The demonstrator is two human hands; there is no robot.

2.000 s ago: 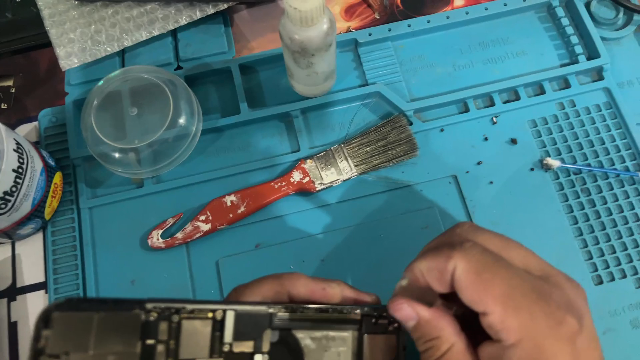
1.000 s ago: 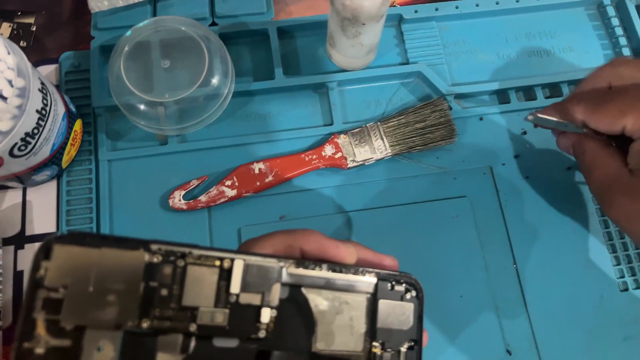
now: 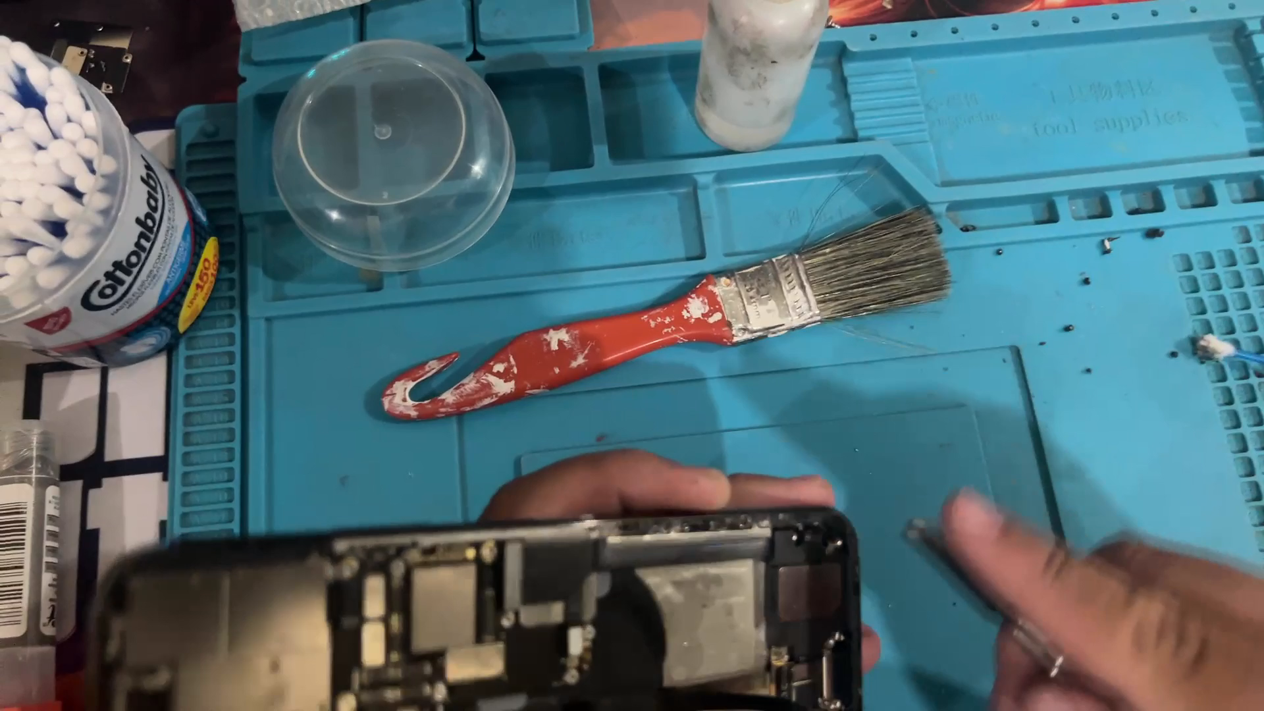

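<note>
My left hand (image 3: 632,486) grips an opened smartphone (image 3: 543,612) at the bottom of the view, its fingers showing behind the far edge and one fingertip at the right edge. The phone's metal shields, board and small connectors face me. To the right of the phone, not touching it, my right hand (image 3: 1116,602) holds a slim metal tool (image 3: 973,583), blurred and partly hidden, perhaps tweezers. A paintbrush with a red, paint-spattered handle (image 3: 583,351) lies on the blue silicone repair mat (image 3: 346,474) beyond the phone.
A tub of cotton swabs (image 3: 128,247) stands at left, above a clear bottle (image 3: 30,533). A clear plastic dome lid (image 3: 395,158) and a whitish bottle (image 3: 760,79) are on the mat's compartments. Tiny dark screws or bits (image 3: 1086,281) and a blue-stemmed swab (image 3: 1215,348) lie at right.
My right hand was at the phone's right end two seconds ago, then over the mat's right side with the metal tool; now it is back low beside the phone. My left hand still holds the phone.
</note>
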